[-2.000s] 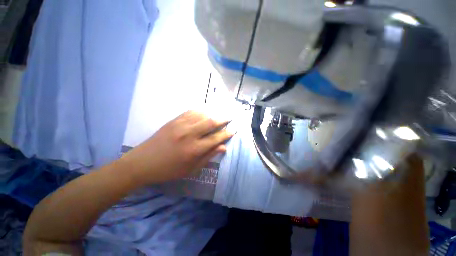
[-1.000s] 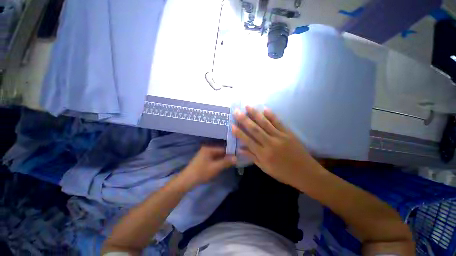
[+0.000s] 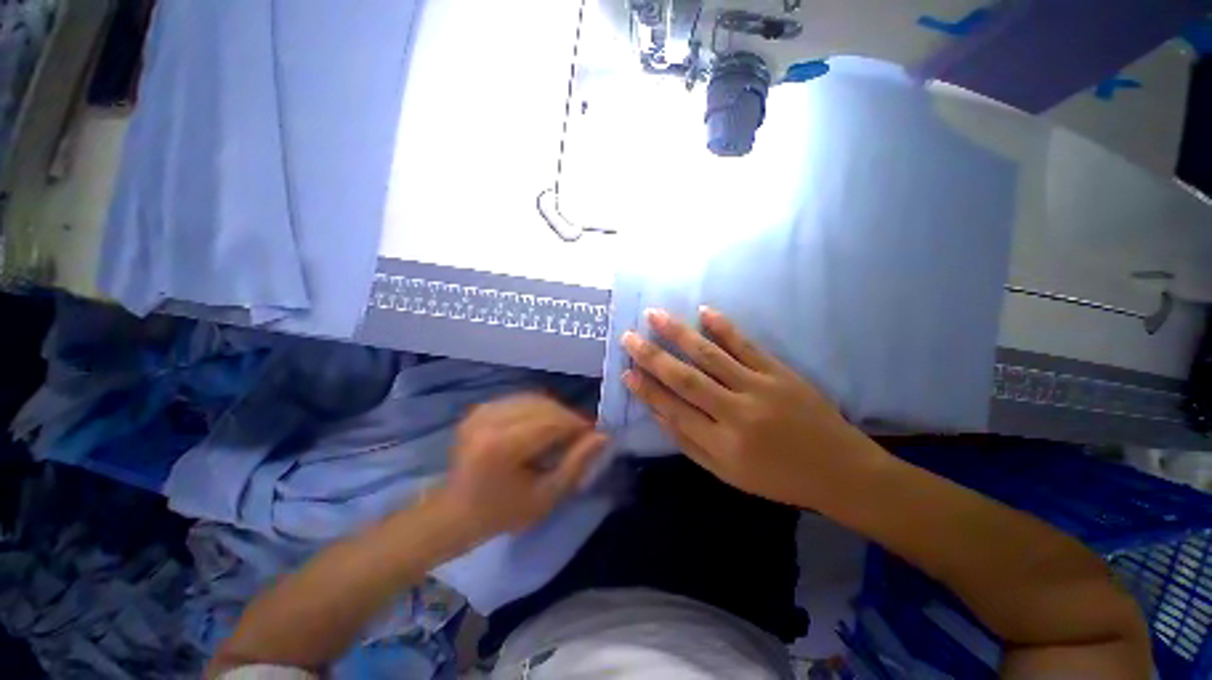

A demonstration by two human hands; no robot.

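Note:
A light blue garment panel (image 3: 917, 253) lies flat on the white machine bed, its near edge over the table's front edge. Its folded left edge (image 3: 619, 385) runs toward the needle area, which is washed out by bright light. My right hand (image 3: 758, 412) lies flat on the panel near this edge, fingers spread. My left hand (image 3: 525, 458) is blurred, its fingers curled at the panel's lower left corner; whether it pinches the cloth cannot be told. A dark ribbed cylinder (image 3: 736, 106) stands beside the presser foot (image 3: 665, 47).
More light blue panels (image 3: 266, 160) hang over the table edge at left. Crumpled blue cloth (image 3: 346, 438) lies below the table. A blue plastic basket (image 3: 1156, 571) is at lower right. A printed scale (image 3: 492, 308) runs along the table front. Purple cloth (image 3: 1063, 53) is at upper right.
Since the first frame, the view has shifted off the machine head. In the last second, the folded edge has come out flatter under my right hand, and my left hand has moved slightly left and down.

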